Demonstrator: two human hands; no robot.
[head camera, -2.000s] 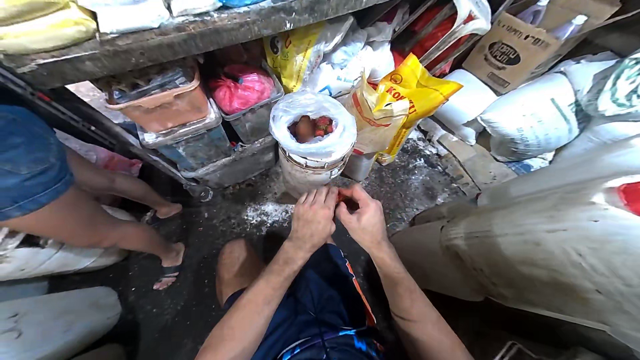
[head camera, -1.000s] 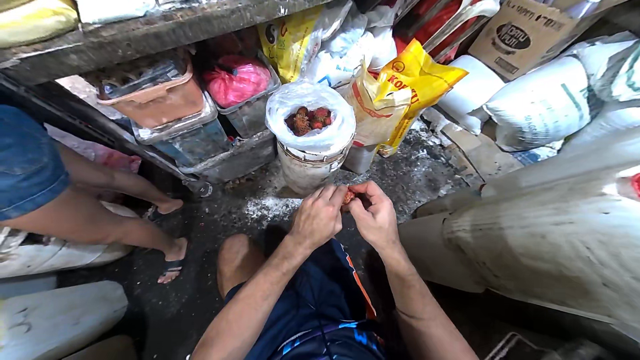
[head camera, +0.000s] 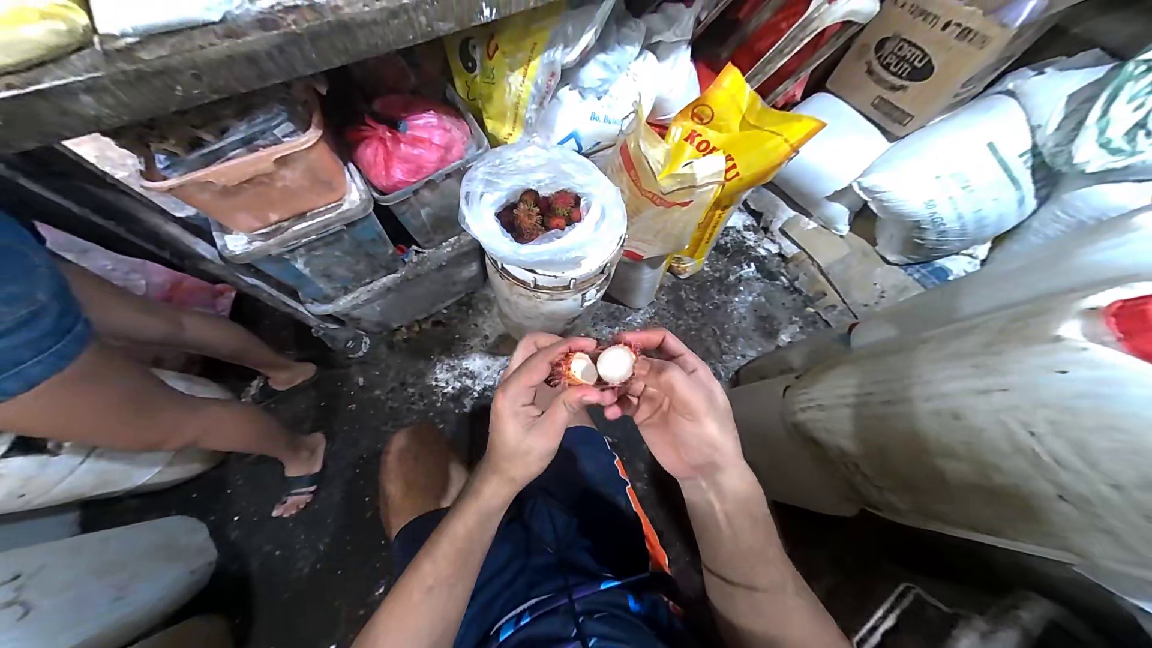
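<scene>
Between my hands a rambutan is split apart, white inside and red and hairy outside. My left hand (head camera: 540, 396) pinches one half, an emptied-looking piece of rambutan shell (head camera: 578, 367) with a pale inner side. My right hand (head camera: 679, 396) holds the other half, where the round white rambutan flesh (head camera: 616, 364) shows in its shell. The two halves are side by side, nearly touching. Just beyond my hands stands a white bucket (head camera: 544, 301), with a clear plastic bag (head camera: 486, 202) over its top. Several whole rambutans (head camera: 531, 216) lie in the bag.
A yellow sack (head camera: 720, 162) stands right of the bucket. Grimy plastic bins (head camera: 306, 252) are at the left, under a wooden shelf edge (head camera: 270, 49). Another person's legs (head camera: 180, 387) are at the left. Large pale sacks (head camera: 954, 405) line the right; a cardboard box (head camera: 909, 63) is behind.
The rambutan was closed up between my fingers in the earlier frames; now it is parted and its white inside shows. My hands have turned outward and apart.
</scene>
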